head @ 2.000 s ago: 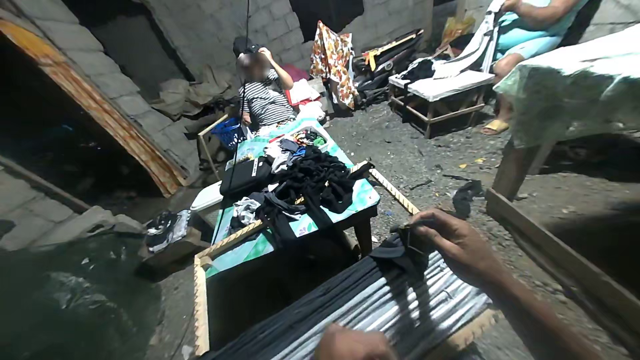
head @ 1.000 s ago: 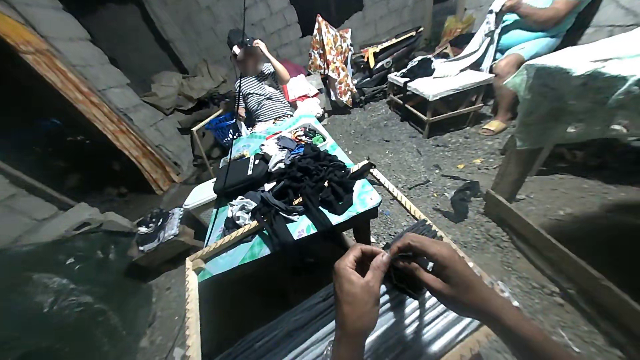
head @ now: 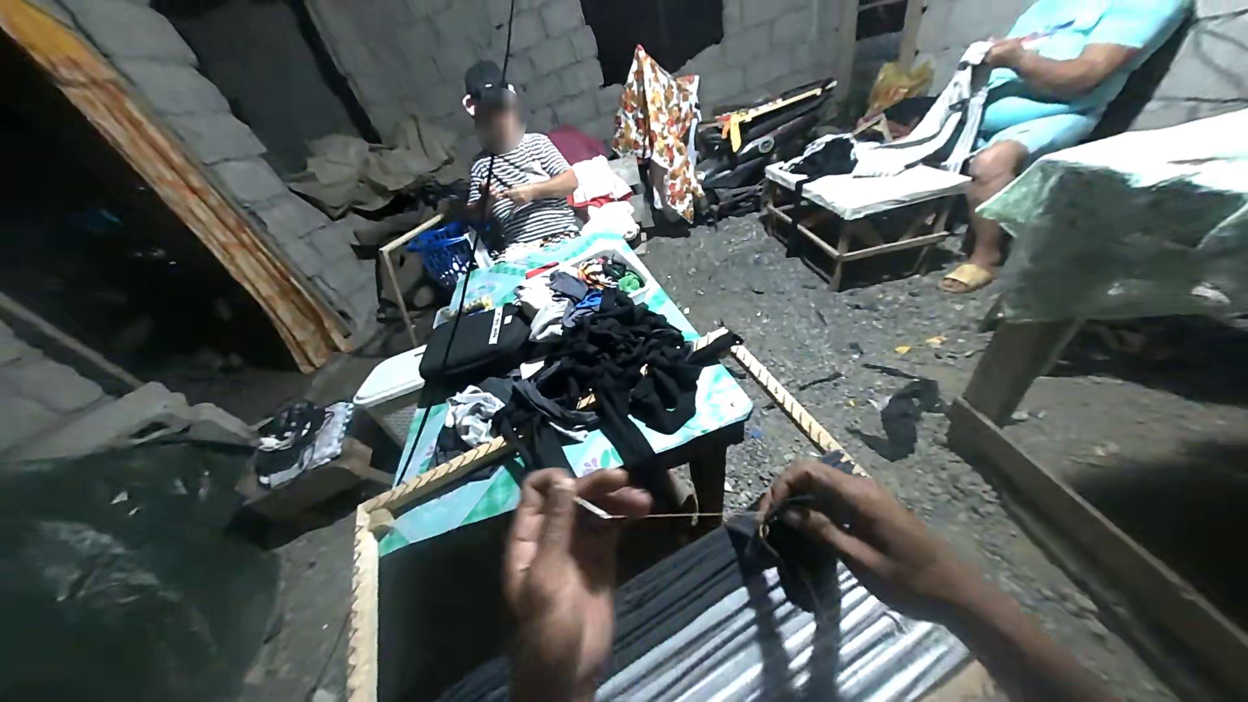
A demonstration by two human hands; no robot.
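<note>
My left hand (head: 570, 556) is raised above a wooden frame (head: 363, 595) and pinches a small, thin, light-coloured tool, perhaps a needle or hook. From it a thin thread (head: 668, 515) runs taut to the right. My right hand (head: 843, 517) grips a bunched black fabric strip (head: 799, 561) where the thread ends. Beneath both hands, black and pale grey fabric strips (head: 741, 634) lie stretched side by side across the frame. Small nails or notches line its edges.
Ahead stands a table (head: 726, 395) with a heap of black fabric strips (head: 634, 361), a black case (head: 476, 343) and a tray of coloured cloth. A person (head: 526, 185) sits behind it. Another person (head: 1053, 88) sits at a low bench (head: 868, 190). A plastic-covered table (head: 1121, 244) stands right.
My two hands, together at the black strip a second ago, are apart. My left hand has moved left, and a thread stretches between them. The seated person's raised hand has come down.
</note>
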